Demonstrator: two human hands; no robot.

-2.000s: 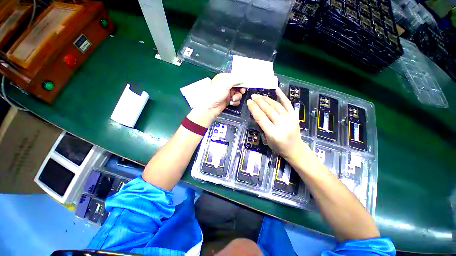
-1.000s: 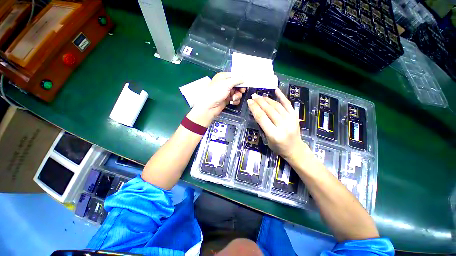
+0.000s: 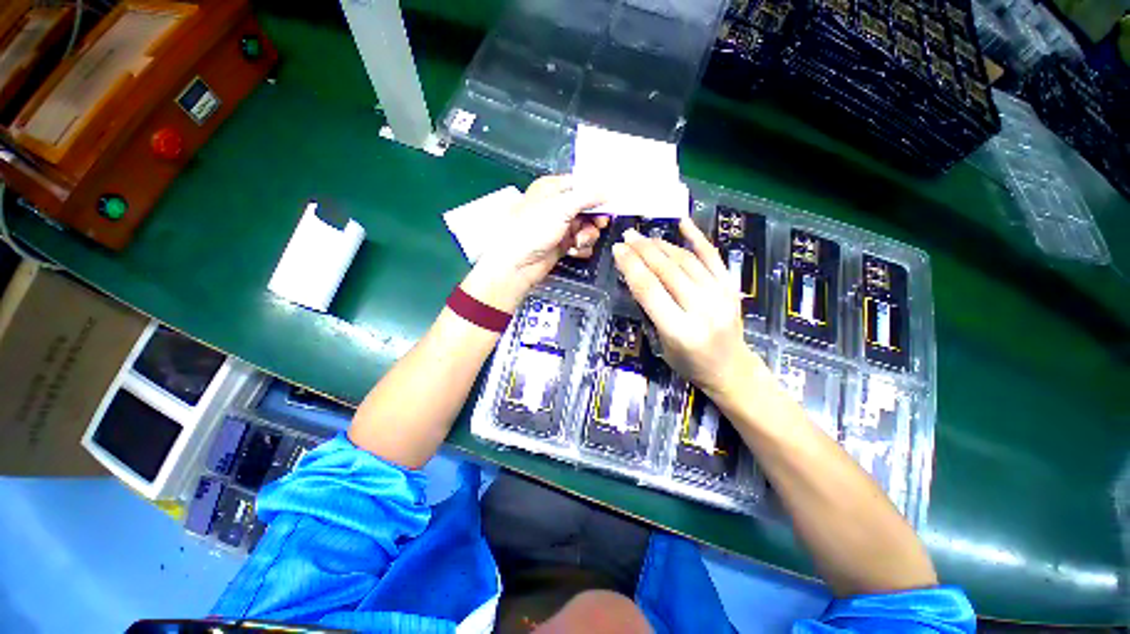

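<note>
A clear blister tray [image 3: 927, 409] lies on the green bench with black phone housings [image 3: 810, 287] in its pockets, each with a yellow outline and a white strip. My left hand [image 3: 543, 233] holds a white sticker sheet [image 3: 628, 170] above the tray's back-left pockets. My right hand [image 3: 675, 297] is palm down over a housing in the back row, fingertips close to my left fingers. Any tool or small piece at my right fingertips is too small to tell. My hands partly hide the housings below them.
A flat white square [image 3: 483, 223] lies left of the tray, a curled white piece [image 3: 317, 258] farther left. An orange-brown box with buttons [image 3: 136, 118] stands at left. A metal upright [image 3: 394, 74], an empty clear tray [image 3: 521, 93] and stacked dark trays [image 3: 886, 93] are behind.
My hands have kept almost the same position over the tray. The white sheet in my left hand has shifted very slightly. Nothing else has visibly changed.
</note>
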